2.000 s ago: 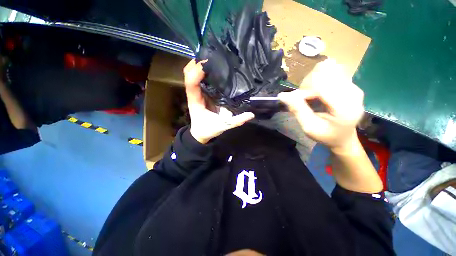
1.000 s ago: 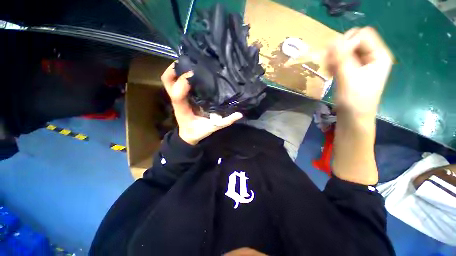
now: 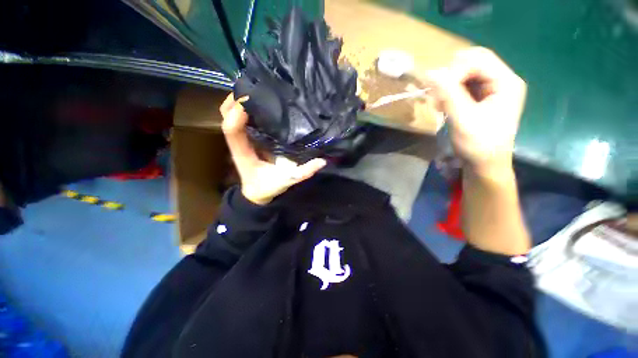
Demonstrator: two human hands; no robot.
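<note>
My left hand point(image 3: 260, 164) holds the spiky black assembly point(image 3: 308, 91) from below and its left side, with the spikes pointing up and away from me. My right hand point(image 3: 483, 105) is to the right, over the cardboard's edge, with its fingertips closed on a thin pale applicator stick point(image 3: 400, 96). The stick points left towards the assembly, with a gap between them. A small round white dish point(image 3: 395, 63) sits on the stained cardboard pad point(image 3: 378, 28). The right fingertips look washed out and blurred.
The green bench point(image 3: 559, 84) lies beyond, with a dark item at its top edge. An open carton point(image 3: 192, 189) stands left of my lap. A dark framed panel edge is at upper left. A person in light clothing point(image 3: 594, 273) is at lower right.
The stick was at the assembly, then lay over the cardboard with my right hand raised apart from it; now my right fingers hold it. The assembly has shifted left in view.
</note>
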